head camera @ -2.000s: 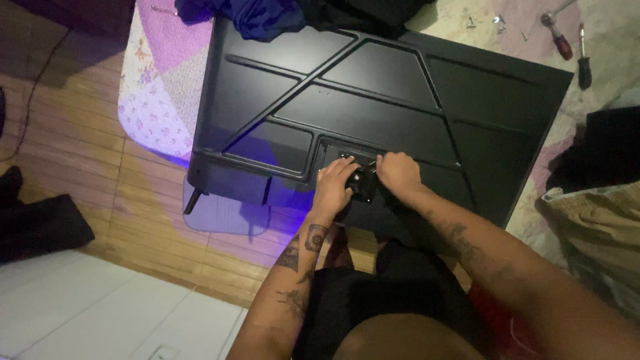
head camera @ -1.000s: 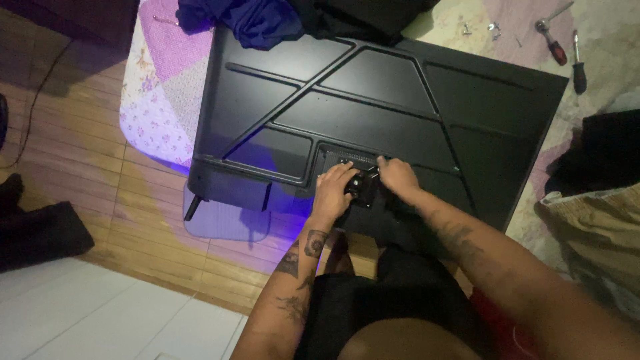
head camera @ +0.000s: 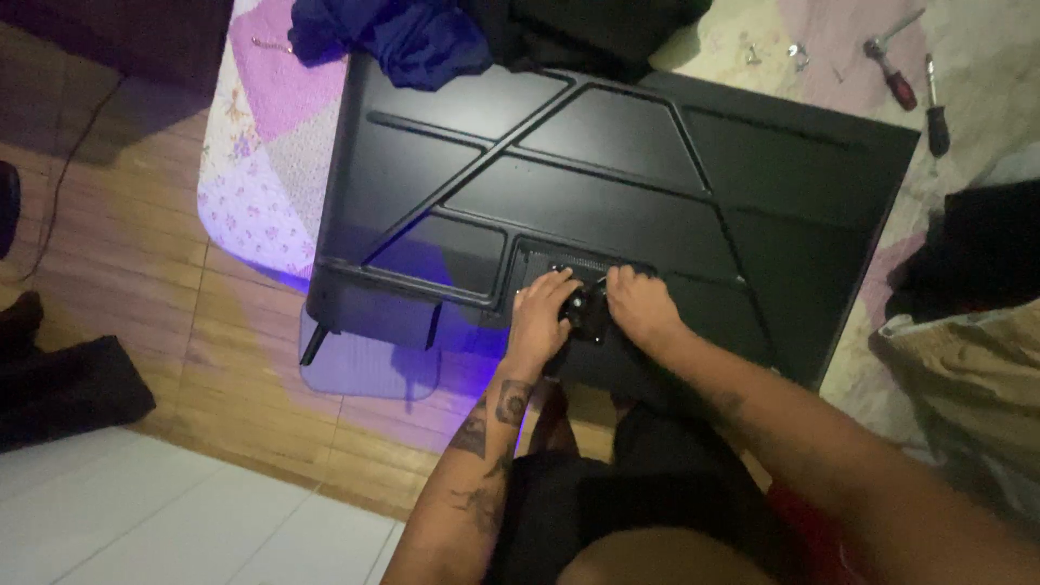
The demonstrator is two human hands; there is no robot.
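Note:
A large black flat-screen television [head camera: 617,179] lies with its ribbed back panel up on a patterned bedspread. Near the panel's edge closest to me, a small black metal bracket [head camera: 582,313] sits over a recess. My left hand [head camera: 543,321] grips the left side of this bracket, fingers curled over it. At its upper right, my right hand [head camera: 642,301] has its fingers closed around a small metal piece, perhaps a wrench or lever; most of it is hidden. One short stand leg [head camera: 315,344] sticks out at the television's left corner.
A red-handled ratchet [head camera: 899,88], a black-handled screwdriver [head camera: 937,130] and several small screws [head camera: 798,55] lie at upper right. Blue cloth [head camera: 398,41] overlaps the television's far edge. Dark and tan clothes [head camera: 975,357] are heaped at right. A cable [head camera: 69,162] crosses the floor at left.
My right hand has shifted slightly around the bracket's upper right. My left hand stays on the bracket.

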